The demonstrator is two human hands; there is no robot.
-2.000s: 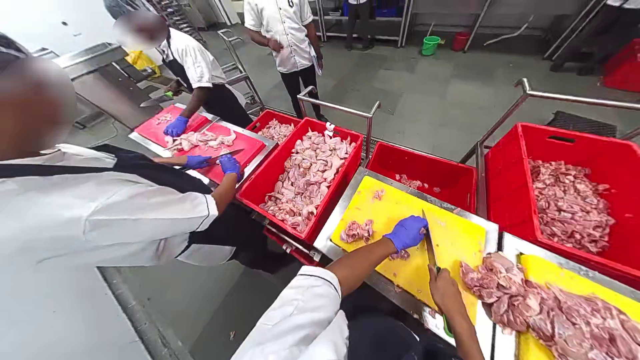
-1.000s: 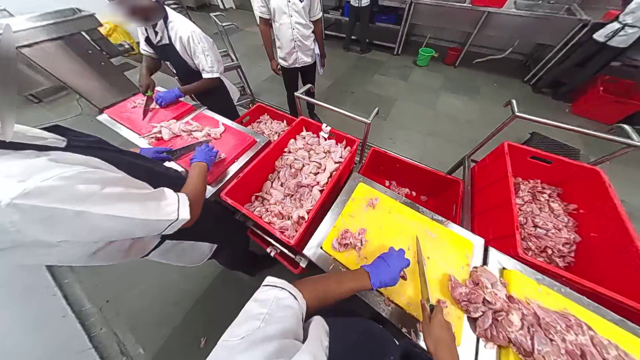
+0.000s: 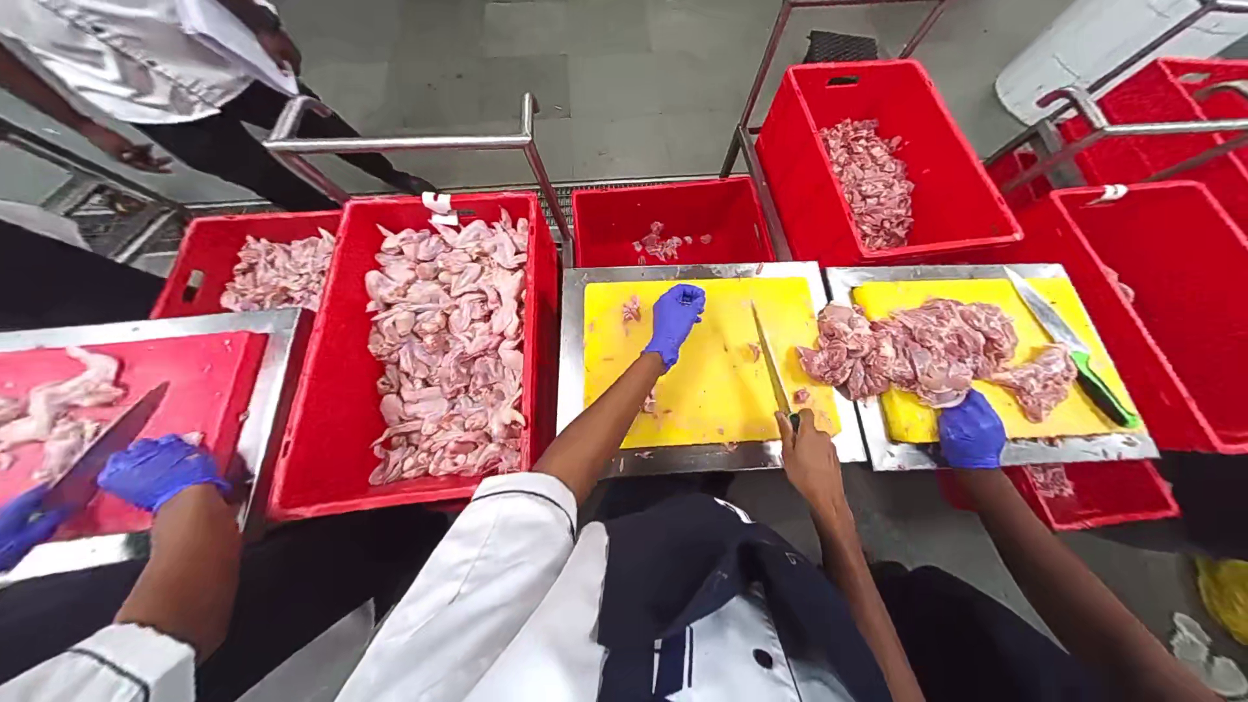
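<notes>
My left hand [image 3: 676, 322], in a blue glove, is above the left half of the yellow cutting board [image 3: 707, 409], its fingers curled; whether a small scrap is between them is unclear. My bare right hand [image 3: 811, 456] grips the handle of a long knife [image 3: 769, 359], whose blade points away over the board's right side. Small meat scraps [image 3: 632, 310] are scattered on the board. To the right, a heap of raw meat [image 3: 926, 346] lies on a second yellow board [image 3: 1014, 289] and overhangs its left edge. A co-worker's gloved hand [image 3: 971, 431] touches the heap's near side.
A green-handled knife [image 3: 1068, 336] rests on the second board. Left stands a red crate of chicken pieces [image 3: 448, 341]; beyond my board, a red crate with scraps [image 3: 673, 200]. Farther right is a crate of cut meat [image 3: 868, 185]. At far left, a co-worker's hand [image 3: 164, 473] is by a knife.
The view has swung right. My left hand has moved from the board's near left edge to farther up it. The small meat pile on the board's left side is no longer there.
</notes>
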